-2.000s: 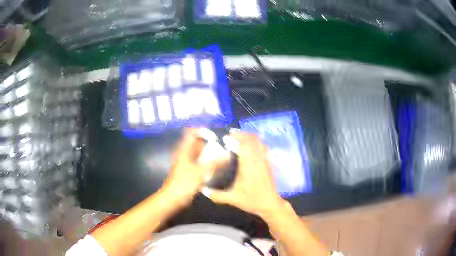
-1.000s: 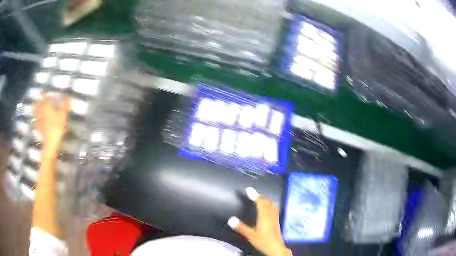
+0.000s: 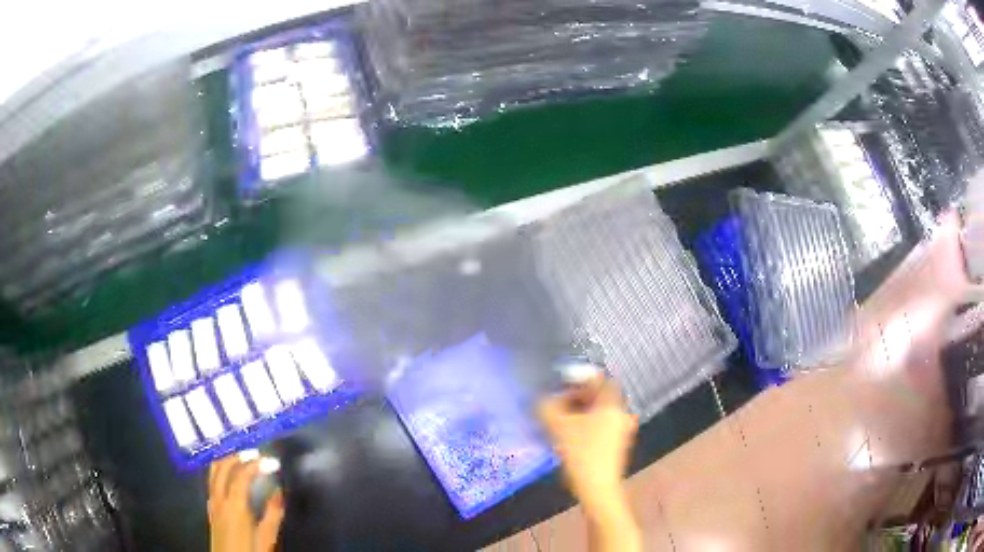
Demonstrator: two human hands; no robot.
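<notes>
My right hand (image 3: 593, 437), with white finger cots, is at the front left edge of the clear ridged blister tray stack (image 3: 637, 297). Its fingers are pinched at the edge of a blurred, see-through clear blister tray (image 3: 432, 232), which hazes the middle of the view. My left hand (image 3: 246, 501) is low at the front edge of the blue pocket tray (image 3: 183, 461), fingers curled by a small grey blurred shape; whether it holds this is unclear. White units (image 3: 230, 332) stand in two rows in that tray.
The blue small-parts tray (image 3: 475, 431) lies between my hands on the black mat (image 3: 367, 474). A second blue tray of units (image 3: 246, 113) is behind. Clear stacks (image 3: 518, 54) line the back. Another clear tray pile (image 3: 804, 286) with blue beneath is at right.
The view has turned right. My left hand has left the filled stack at far left and is by the blue pocket tray. My right hand has moved from the mat to the clear stack's edge.
</notes>
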